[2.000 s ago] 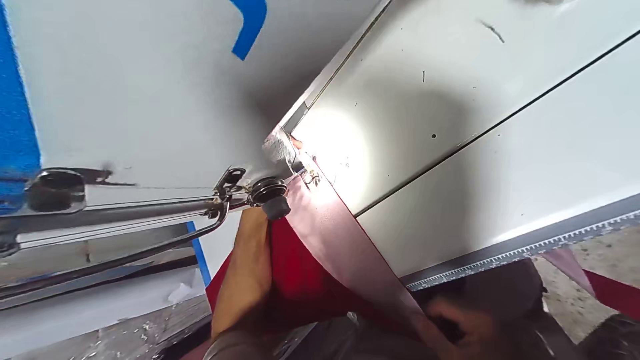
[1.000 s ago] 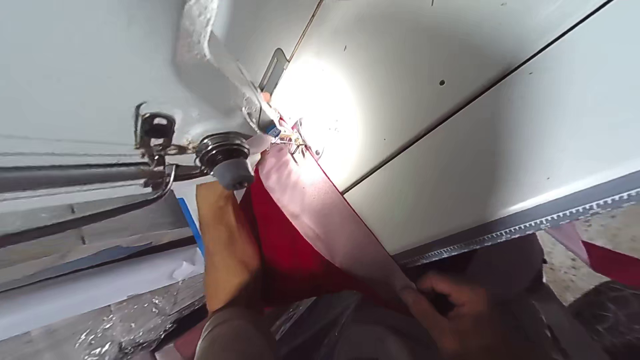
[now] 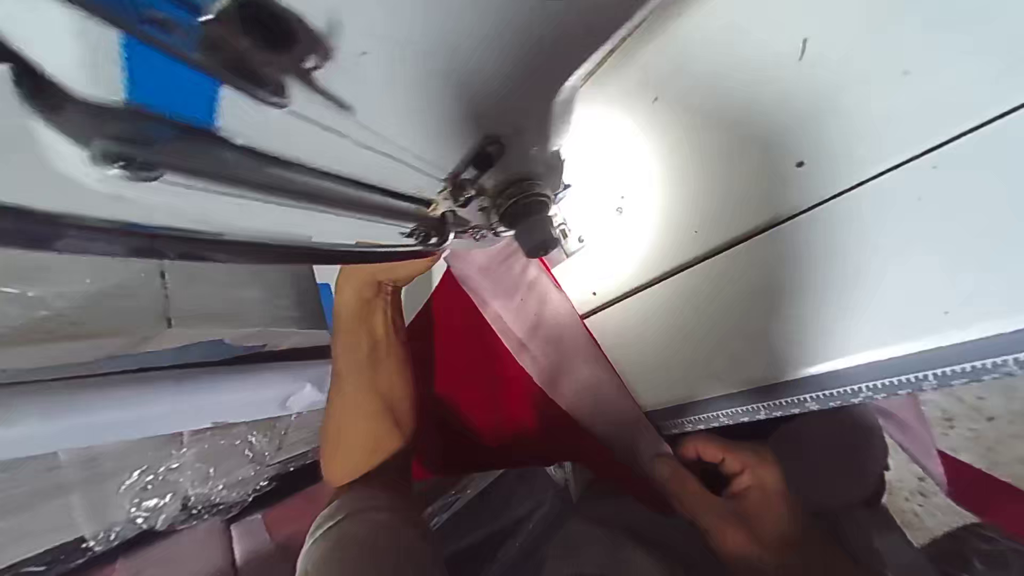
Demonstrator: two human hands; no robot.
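Red fabric with a pale pink band [image 3: 544,336] runs from under the head of a sewing machine [image 3: 524,212] down toward my lap. My left hand [image 3: 400,268] reaches up beside the machine head; its fingers are hidden behind the machine parts, so its hold cannot be seen. The left forearm lies along the fabric's left side. My right hand [image 3: 720,488], at the table's front edge, pinches the lower part of the pink band between thumb and fingers. The needle and presser foot area is mostly hidden by the machine head.
The white table [image 3: 880,272] has a dark seam and a measuring tape [image 3: 848,394] along its front edge. Dark metal rods [image 3: 264,176] cross the upper left. Blue tape [image 3: 168,80] is behind them. Clear plastic wrap [image 3: 200,472] lies lower left; more red and pink fabric [image 3: 976,488] hangs at right.
The view has shifted, and the machine head now covers the stitching area seen a second ago. The right hand stays on the pink band near the table edge.
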